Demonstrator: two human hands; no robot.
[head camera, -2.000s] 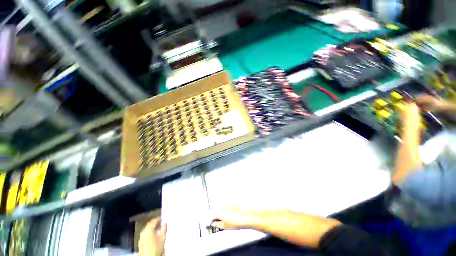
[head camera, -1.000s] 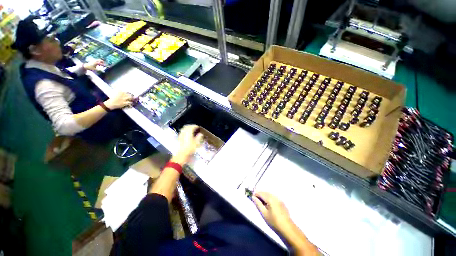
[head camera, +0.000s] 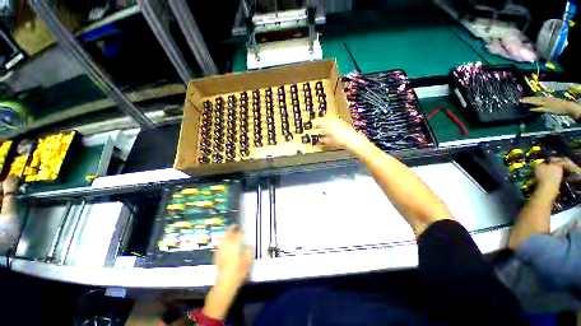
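Note:
A black carrier (head camera: 191, 256) with green circuit boards and yellow parts lies on the conveyor, left of centre. My left hand (head camera: 233, 255) is at the carrier's right front edge, blurred; its fingertips are too unclear to tell whether they grip it. The cardboard tray of coils (head camera: 255, 73) stands behind the conveyor, with dark coils in rows. My right hand (head camera: 337, 135) reaches into the tray's right side at a few loose coils (head camera: 308, 138); its fingertips touch or nearly touch them, and whether it holds one cannot be told.
A black bin of wire leads (head camera: 388, 111) stands right of the tray, with red-handled cutters (head camera: 449, 119) beyond it. Another lead bin (head camera: 490, 95) stands farther right. Another person's hands work at a carrier on the right; yellow parts (head camera: 48, 156) and a person's arm are far left.
The view has swung back from the left. The carrier of boards now lies in front of me, with my left hand at it. My right hand has moved from the conveyor into the coil tray.

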